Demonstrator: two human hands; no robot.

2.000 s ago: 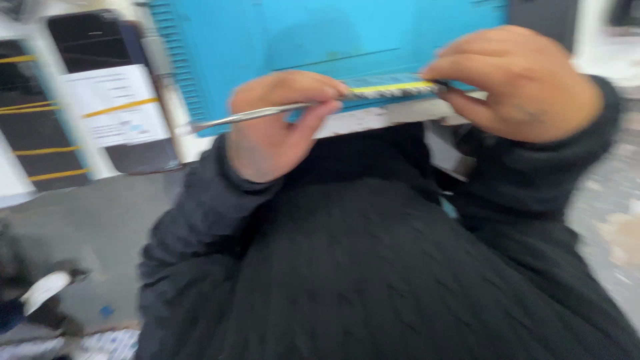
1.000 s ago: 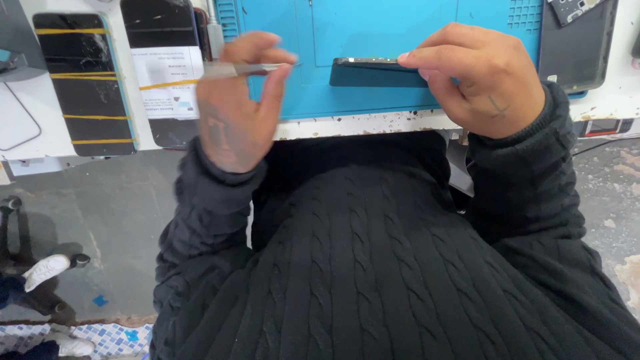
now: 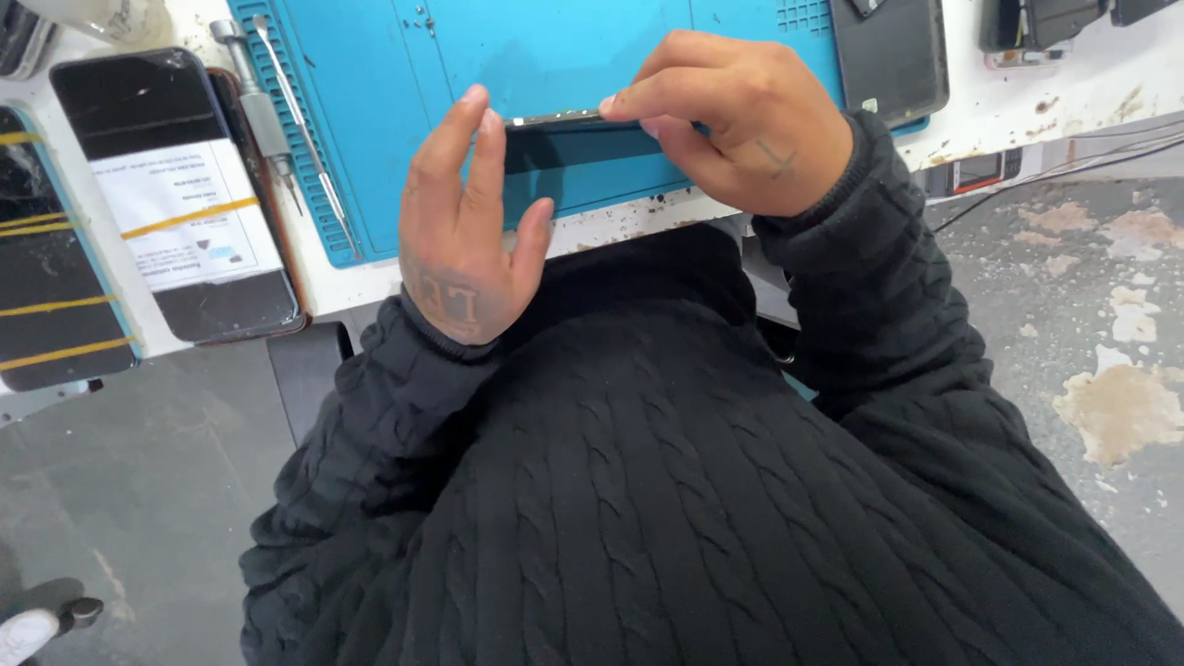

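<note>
My right hand (image 3: 740, 120) pinches one end of a thin dark phone part (image 3: 560, 118), held edge-on above a blue silicone repair mat (image 3: 361, 120). Fingertips of my left hand (image 3: 472, 222) are at the part's other end, with the thumb apart; whether they touch or grip it I cannot tell. A thin metal spudger (image 3: 305, 134) and a precision screwdriver (image 3: 264, 120) lie along the mat's left side. Small screws (image 3: 424, 22) are on the mat near its top.
Phones with yellow rubber bands (image 3: 55, 268) lie on the left, one (image 3: 139, 102) under a paper bearing writing. A dark phone back (image 3: 893, 60) overlaps the mat's right side. More phones (image 3: 1041, 23) stand top right. Another person's shoe (image 3: 28, 636) shows lower left.
The metal tool that was in my left hand is no longer in it. That hand has moved to the part's end. My right hand still holds the part.
</note>
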